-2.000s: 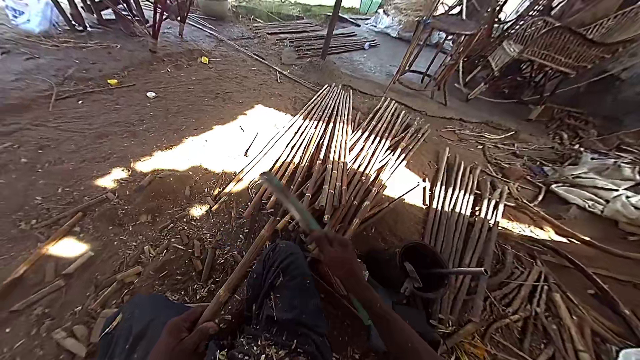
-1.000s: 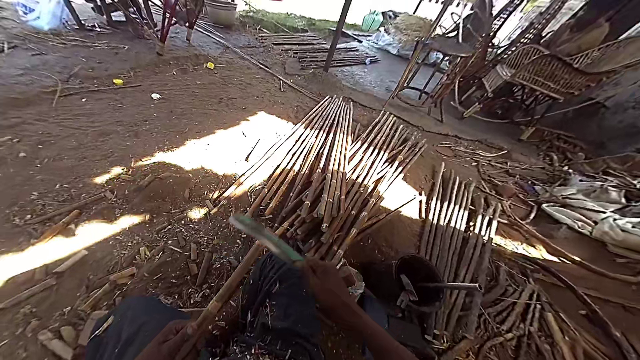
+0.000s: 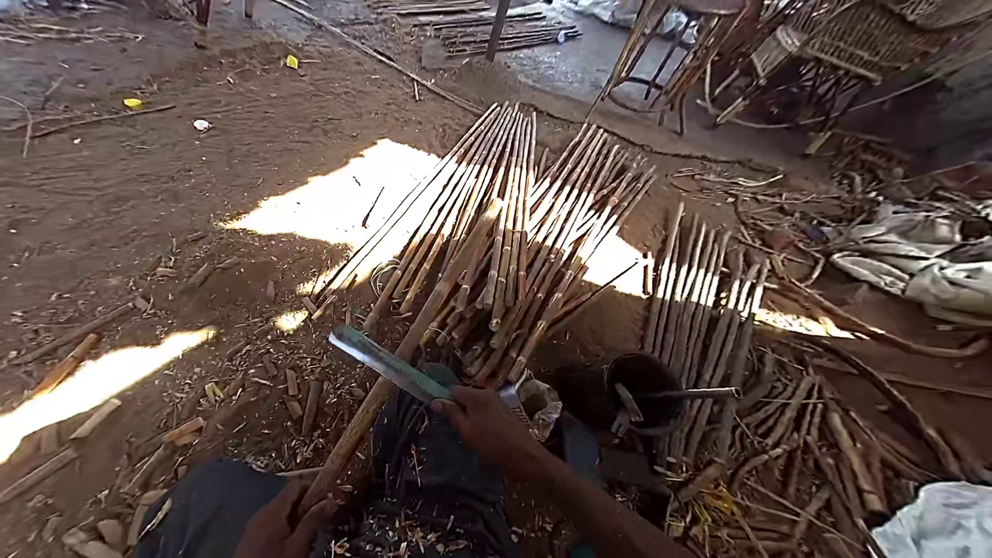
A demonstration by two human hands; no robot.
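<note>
My left hand grips the lower end of a cane pole, which slants up and away between my knees toward the stacked canes. My right hand is shut on a long flat metal blade with a greenish surface; its handle is hidden in my fist. The blade lies across the pole in view, its tip pointing up and left; whether it touches the pole I cannot tell. Beyond my hands, a pile of long canes fans out on the ground. Wood shavings cover my dark trousers.
Right of my right hand stands a dark bucket with tools in it. Past it lie a row of straight sticks and a heap of crooked branches. White sacks and wicker furniture are farther right. Wood offcuts litter the left ground.
The blade has swung from a steeper slant to a flatter one compared with two seconds ago. My left hand stays on the pole.
</note>
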